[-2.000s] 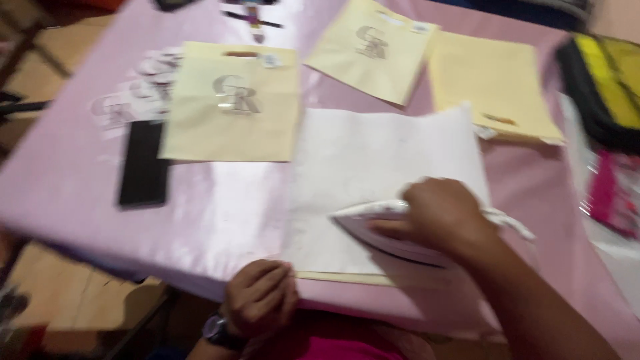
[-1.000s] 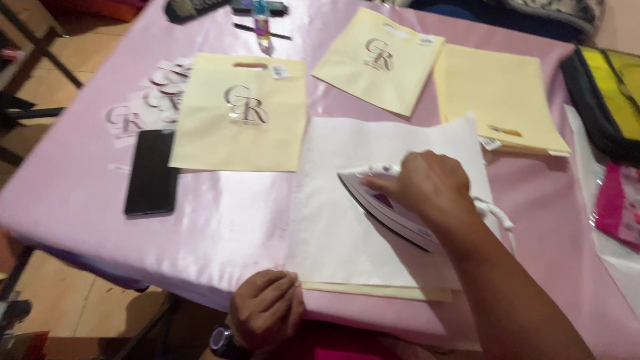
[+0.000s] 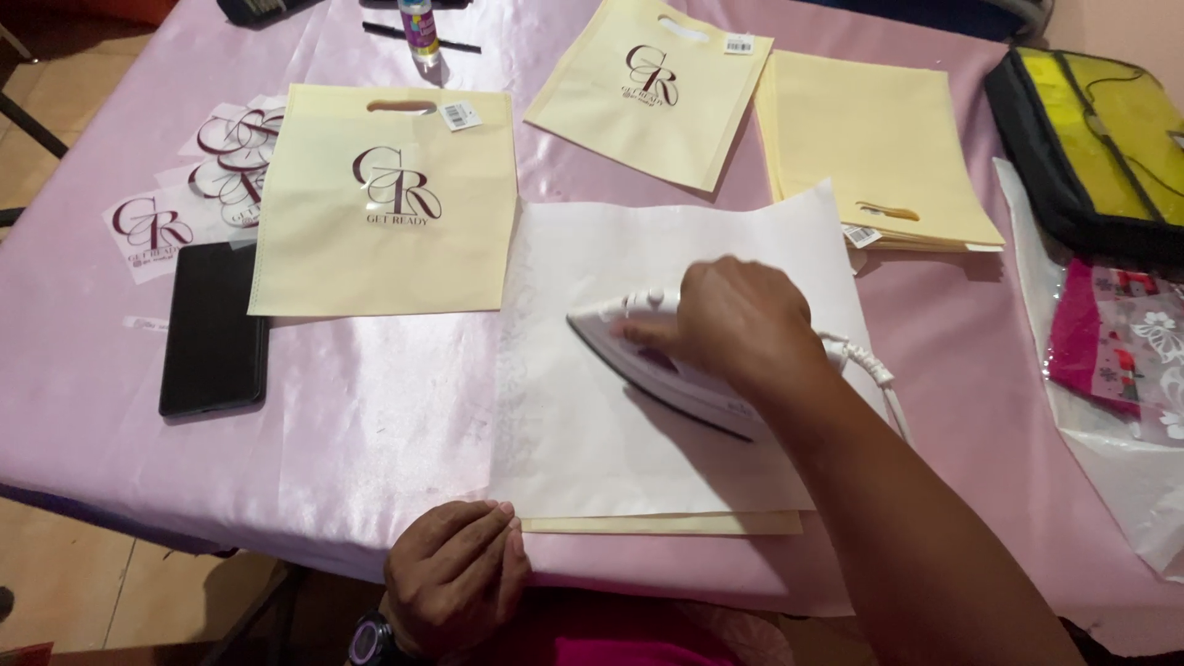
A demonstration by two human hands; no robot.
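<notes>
My right hand (image 3: pixel 745 324) grips a white clothes iron (image 3: pixel 666 370), its pointed end toward the left. The iron is over a white paper sheet (image 3: pixel 573 462). A cream fabric bag (image 3: pixel 666 525) lies under that sheet; only its bottom edge shows. At the sheet's lower left corner, my left hand (image 3: pixel 458 569) rests with bent fingers against the corner; whether it pinches the sheet is unclear. A cream bag with a dark printed logo (image 3: pixel 314 203) lies left of the sheet, and a similar printed bag (image 3: pixel 601 120) lies beyond it. Stacked plain cream bags (image 3: pixel 860 129) sit at the upper right.
A black phone (image 3: pixel 215 342) lies left, beside several printed transfer pieces (image 3: pixel 153 222). A small bottle (image 3: pixel 419 28) and a black pen (image 3: pixel 379 33) are at the back. On the right are a black and yellow case (image 3: pixel 1073 157) and clear plastic packaging (image 3: pixel 1110 462). The iron's cord (image 3: pixel 893 407) trails right.
Over the sheet, the iron in my right hand has shifted and turned slightly, staying in my grip. My left hand has stayed by the sheet's lower left corner.
</notes>
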